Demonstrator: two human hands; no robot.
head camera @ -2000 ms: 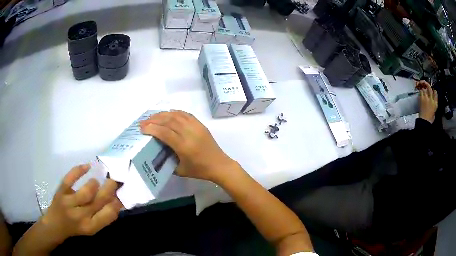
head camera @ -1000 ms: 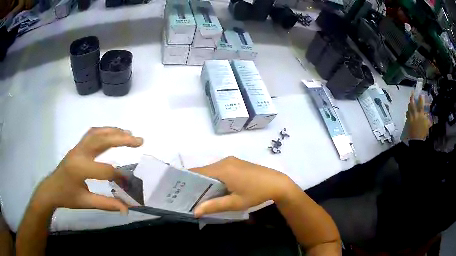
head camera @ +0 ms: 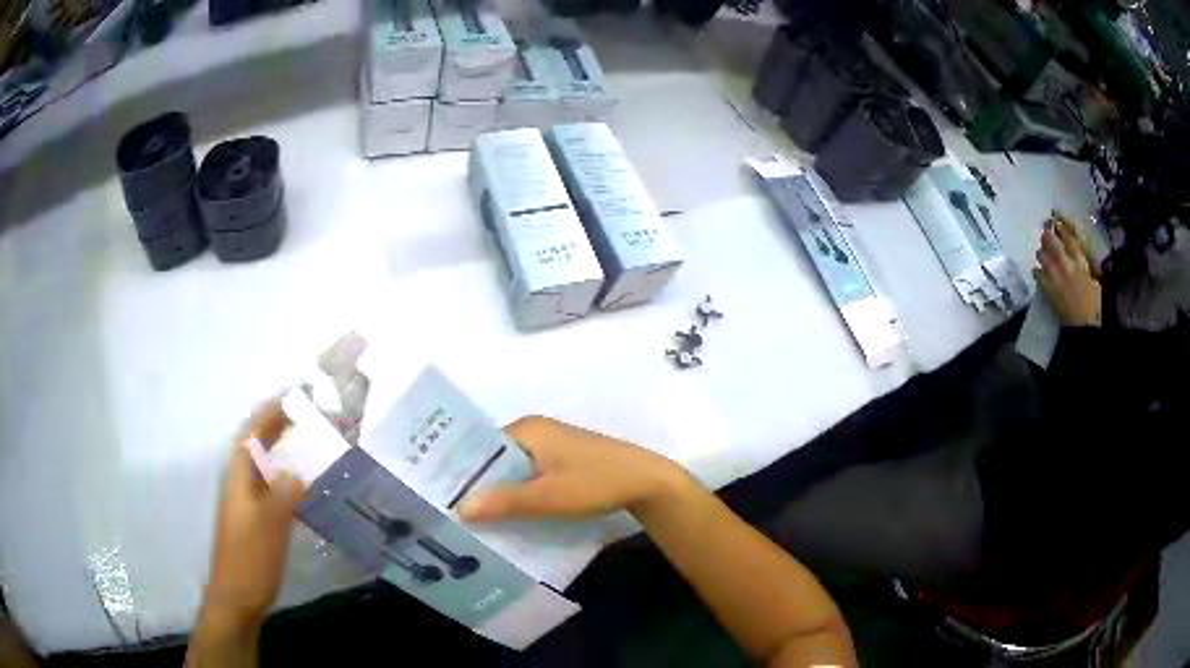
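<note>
A pale blue and white folding carton (head camera: pixel 418 542) with a dark product picture is held over the table's front edge, tilted, with white flaps open at its upper left end. My left hand (head camera: pixel 261 502) holds that flap end, its fingers partly behind the panel. My right hand (head camera: pixel 561 476) grips the carton's right side, thumb on the printed panel. A small translucent piece (head camera: pixel 346 372) sticks up by the open end; I cannot tell what it is. The inside of the carton is mostly hidden.
Two made-up cartons (head camera: pixel 574 222) lie ahead, with more stacked cartons (head camera: pixel 437 78) behind. Black bases (head camera: pixel 242 196) stand at left and others (head camera: pixel 881 144) at right. Small clips (head camera: pixel 688 342) lie mid-table. Flat cartons (head camera: pixel 829 255) lie at right, near another person's hand (head camera: pixel 1070 274).
The carton has turned so its product picture faces up, with its open end towards the upper left. My left hand has closed on that end; my right hand has kept hold.
</note>
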